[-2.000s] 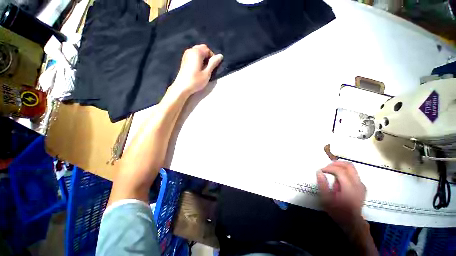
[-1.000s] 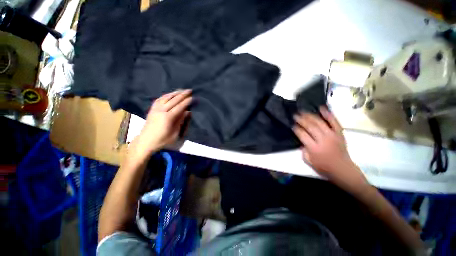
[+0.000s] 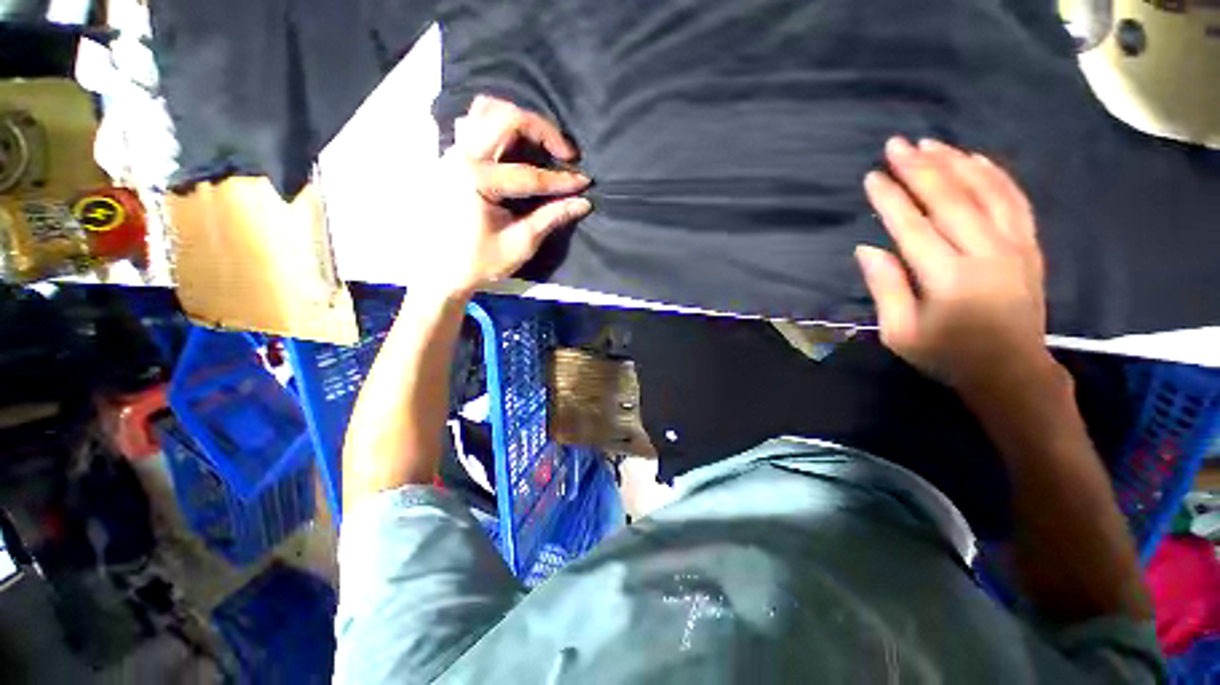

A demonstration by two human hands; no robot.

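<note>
A large black fabric panel point(image 3: 763, 147) lies spread over the white table, reaching from the left to beneath the machine head. My left hand point(image 3: 515, 201) pinches the panel's left part between thumb and fingers, and creases run from the fingertips to the right. My right hand point(image 3: 957, 254) lies flat on the panel near the table's front edge, fingers apart. The cream sewing machine head point(image 3: 1167, 67) shows only in part at the top right. The needle area is out of view or covered.
Brown cardboard point(image 3: 248, 254) sticks out at the table's left edge. Blue baskets point(image 3: 522, 428) stand below the table, one holding a tan block point(image 3: 595, 399). A red cloth point(image 3: 1188, 589) lies at the lower right. A printed yellow and red item point(image 3: 114, 221) is at the far left.
The black panel has been drawn right across the table and now covers the machine bed. My left hand grips it higher up; my right hand has moved right. The view has shifted.
</note>
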